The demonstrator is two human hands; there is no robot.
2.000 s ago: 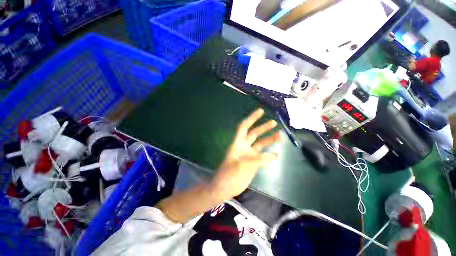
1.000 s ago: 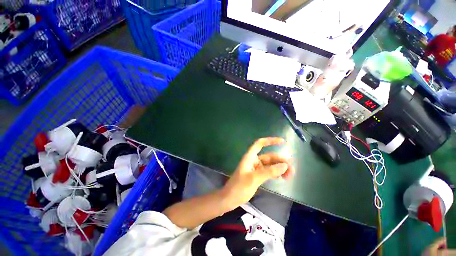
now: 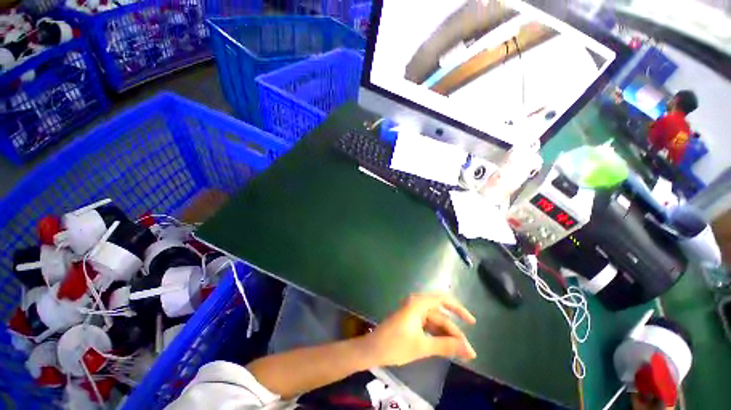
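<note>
My left hand [image 3: 425, 330] is held over the front edge of the green desk [image 3: 337, 232], fingers loosely curled and apart, holding nothing. A white security camera [image 3: 648, 352] with a red end piece [image 3: 657, 379] and a white antenna stands at the lower right. Fingertips of my right hand [image 3: 648, 402] show at the bottom edge by the red end, mostly cut off; whether they grip it is unclear. A white cord runs down from this camera.
A blue crate [image 3: 168, 120] full of cameras stands left. On the desk are a keyboard [image 3: 365, 152], papers [image 3: 429, 158], a pen [image 3: 454, 238], a mouse [image 3: 499, 280], a power supply [image 3: 551, 210] and coiled white cable [image 3: 565, 308]. A monitor [image 3: 449, 132] stands behind. A person in red sits far right.
My left hand has moved from over the desk down to its front edge, its spread fingers now curled. Right-hand fingers have come into view by the camera's red end. The view has shifted.
</note>
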